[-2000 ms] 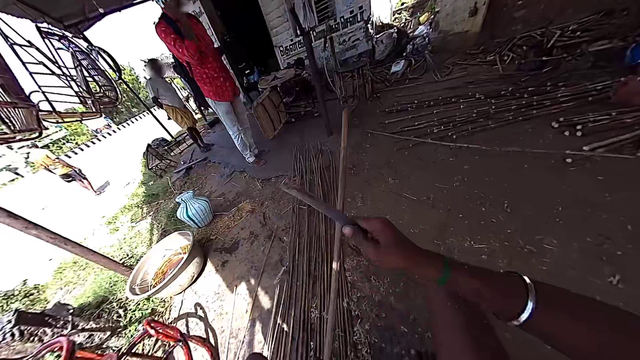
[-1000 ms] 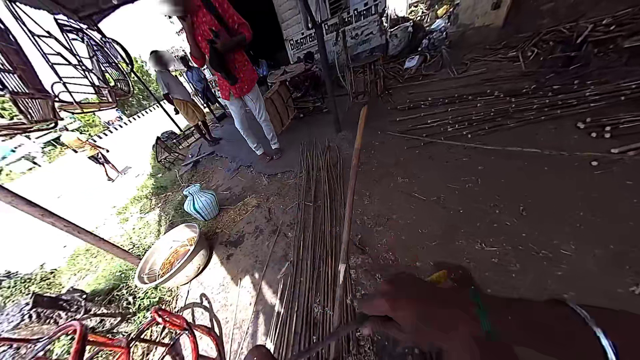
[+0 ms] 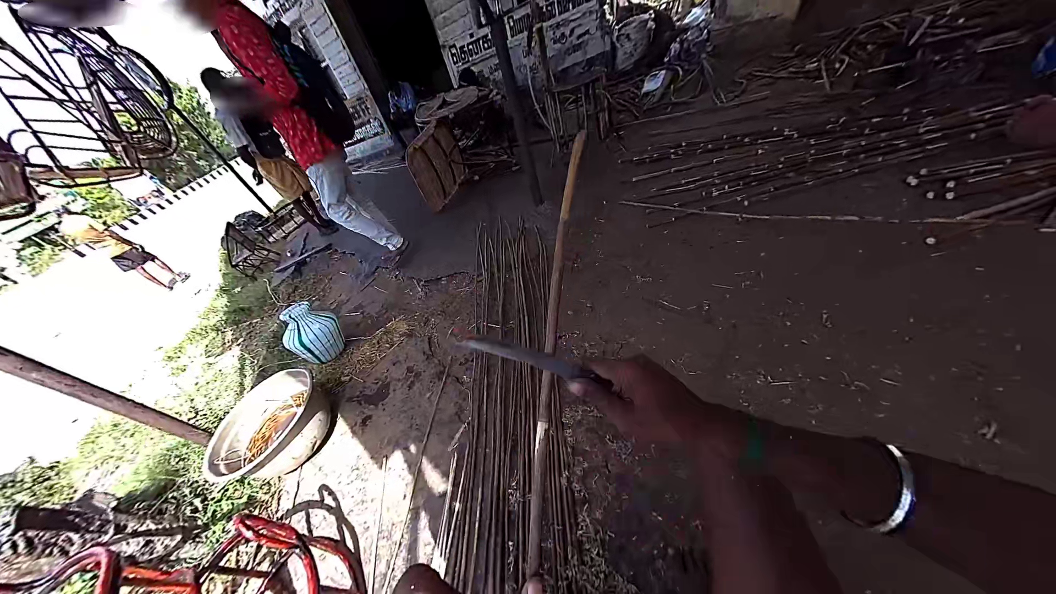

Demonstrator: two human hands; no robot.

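Note:
My right hand (image 3: 639,396), with a metal bangle on its wrist, is closed around the handle of a knife-like blade (image 3: 520,353). The blade points left and crosses a long, thick cane pole (image 3: 554,305). That pole runs from the bottom edge up to a pale cut end, over a bundle of thin cane rods (image 3: 495,412) on the ground. Of my left hand little or nothing shows; a small bit of skin at the bottom edge by the pole could be a finger or a toe. Another dark limb, unclear which, lies below my right forearm.
A metal basin (image 3: 309,425) holding orange strips and a striped pot (image 3: 312,332) stand at left. Red curved frames (image 3: 272,532) are at lower left. A person in a red shirt (image 3: 301,115) stands beyond, others further off. Cane poles (image 3: 784,161) lie at upper right; a post (image 3: 511,107) stands ahead.
My right hand and the blade have risen from the bottom edge, where they were a second ago, and the blade crosses the pole again. The person in red has moved left in view.

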